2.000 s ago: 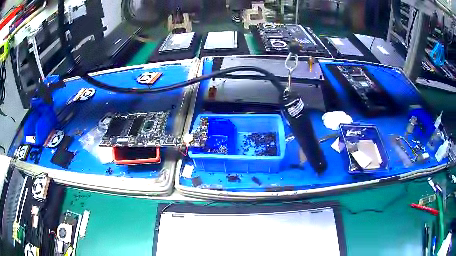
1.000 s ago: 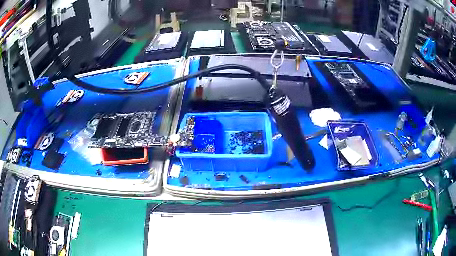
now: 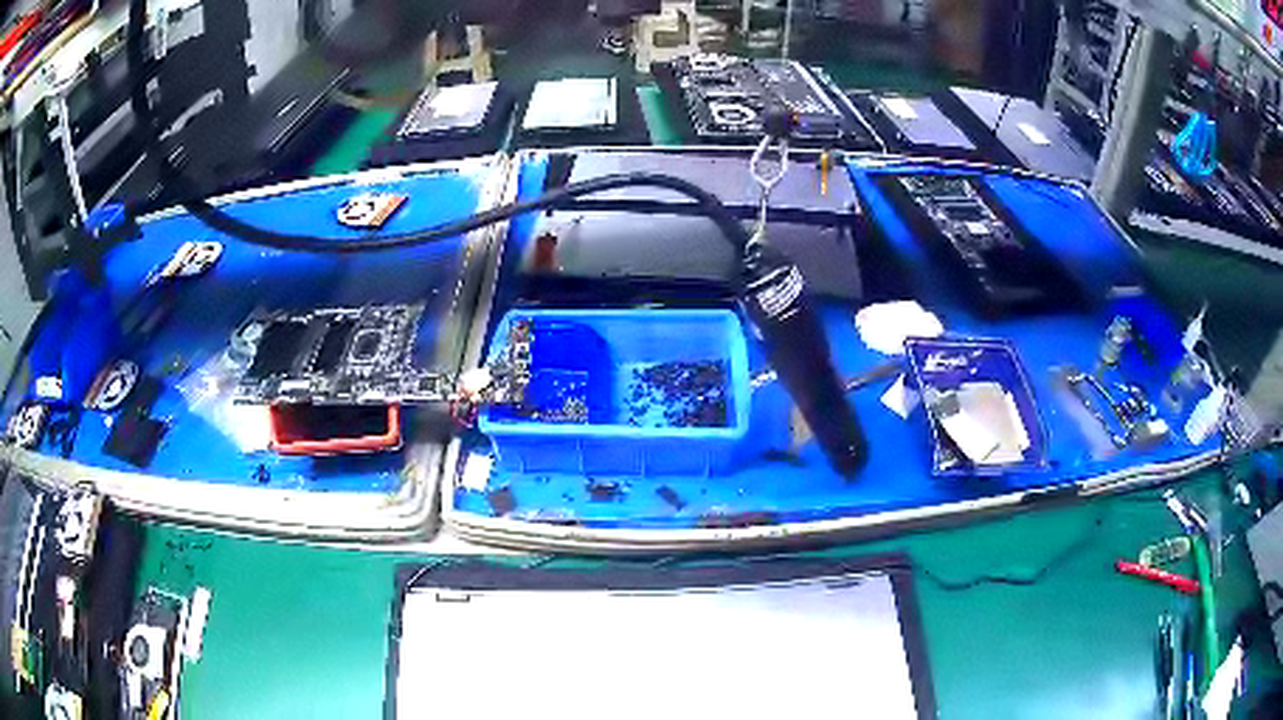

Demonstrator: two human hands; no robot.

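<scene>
A large bright white panel (image 3: 654, 654) with a dark border lies flat on the green mat (image 3: 296, 605) nearest in front of me. Its lower part is cut off by the bottom edge of the picture. Neither my left hand nor my right hand is in the picture. Behind the panel, a bright blue divided bin (image 3: 612, 450) holds small dark parts. A thick black cylindrical tool (image 3: 809, 359) hangs from a metal hook over the blue surface, right of the bin.
A circuit board (image 3: 338, 359) lies across a small red tray (image 3: 335, 447) at left. A darker blue basket (image 3: 1041, 453) holds pale pieces at right. Boards with fans (image 3: 144, 650) lie at the left edge. A red-handled tool (image 3: 1158, 577) lies at right. A black cable arches above.
The whole view has shifted, so the panel, bins and hanging tool all appear further left. No thing has visibly moved on the bench. No hand has come into view.
</scene>
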